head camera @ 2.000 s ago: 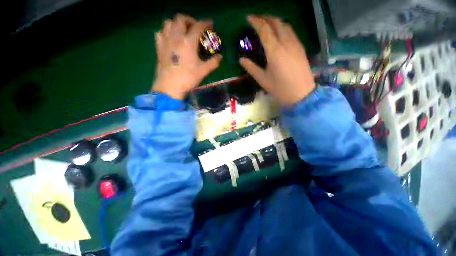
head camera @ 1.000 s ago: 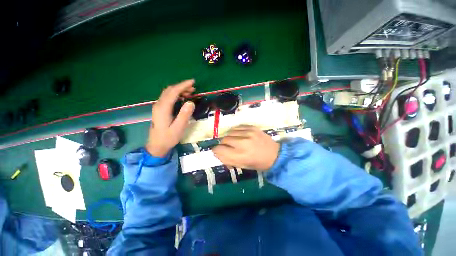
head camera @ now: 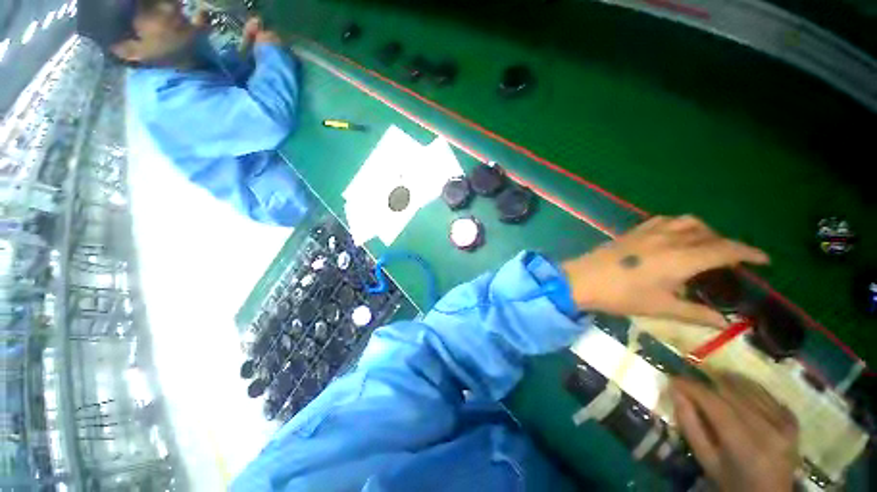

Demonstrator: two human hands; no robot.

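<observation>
My left hand (head camera: 664, 267) is at the far edge of the cream strip (head camera: 779, 394), with thumb and fingers around a dark smartwatch body (head camera: 719, 287). Another dark smartwatch body (head camera: 775, 329) sits beside it, past the red tape strip (head camera: 719, 341). My right hand (head camera: 740, 428) is blurred over the near side of the cream strip, by the end of the white strip (head camera: 620, 365); its fingertips are unclear and I cannot tell whether it holds anything. Black taped modules (head camera: 625, 423) lie nearest me.
Two lit watches (head camera: 835, 236) are at the far right. Dark pucks and one white-lit puck (head camera: 465, 233) lie beside paper sheets (head camera: 385, 183). A yellow-tipped tool (head camera: 342, 125), blue cord (head camera: 409, 264) and tray of dark units (head camera: 313, 317) show left. A person in blue (head camera: 212, 115) leans on the bench.
The view has swung left, so the power supply and white pocketed tray are out of frame. My left hand has closed around the dark puck. The puck by the papers now shows white instead of red-pink.
</observation>
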